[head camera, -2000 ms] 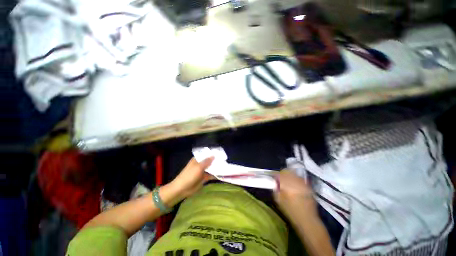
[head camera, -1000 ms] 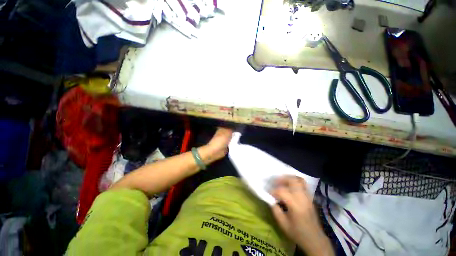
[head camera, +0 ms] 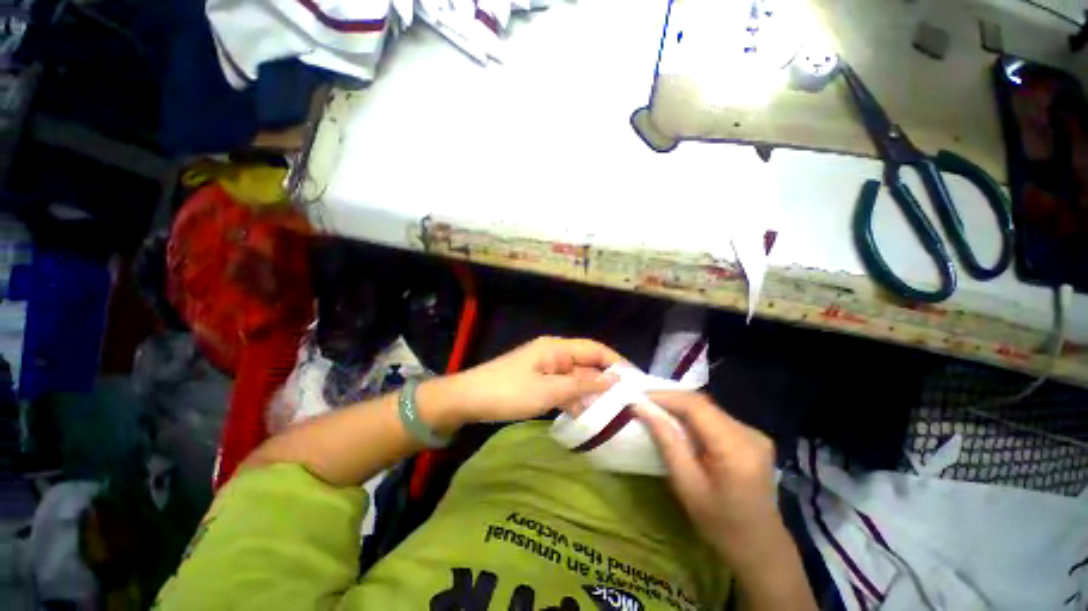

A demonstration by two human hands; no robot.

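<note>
A white garment piece with a maroon stripe point(head camera: 611, 432) is folded between my two hands, above my lap and below the table's front edge. My left hand point(head camera: 539, 380) pinches its left part. My right hand point(head camera: 718, 456) holds its right part, thumb and fingers on the cloth. One end of the piece sticks up behind the fingers. Some of the fold is hidden by my fingers. The scissors point(head camera: 913, 173) lie on the table at the right, blades towards the machine, dark green loops near the front edge.
A smartphone point(head camera: 1045, 167) with a cable lies right of the scissors. White and maroon offcuts point(head camera: 755, 265) sit at the table edge point(head camera: 573, 254). White striped pieces lie on the table's far left point(head camera: 340, 30) and low at the right point(head camera: 990, 537). Red plastic point(head camera: 239, 281) is at left.
The piece was spread flat and white a second ago; now it is folded, with the maroon stripe showing. My hands have come close together. The view has shifted slightly left.
</note>
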